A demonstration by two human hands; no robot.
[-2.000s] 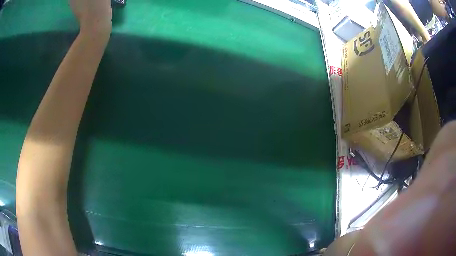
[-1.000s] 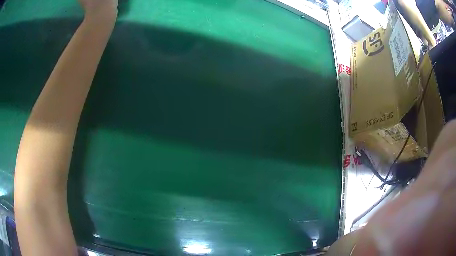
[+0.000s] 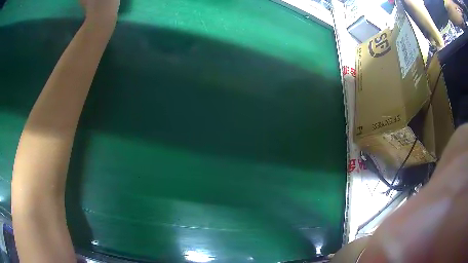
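Note:
A wide green conveyor belt point(image 3: 215, 118) fills most of the view. My left forearm reaches up over its left side from the bottom edge. My left hand point(image 3: 102, 6) is cut off by the top edge; only the wrist and the base of the hand show, so its fingers and anything in them are hidden. A large, blurred skin-coloured shape very close to the camera at the lower right appears to be part of my right hand or arm point(image 3: 423, 223). Its fingers cannot be made out. No phone can be made out.
Beyond the belt's right edge, an open brown carton point(image 3: 382, 90) with black print stands on a white surface point(image 3: 362, 198) with red marks. Dark cables hang by it. A small pale box point(image 3: 363, 29) lies behind it. A person's arm point(image 3: 425, 21) shows at the top right.
The view has shifted slightly. A small dark object beside my left hand at the top edge two seconds ago is out of view now. My arms hold nearly the same pose.

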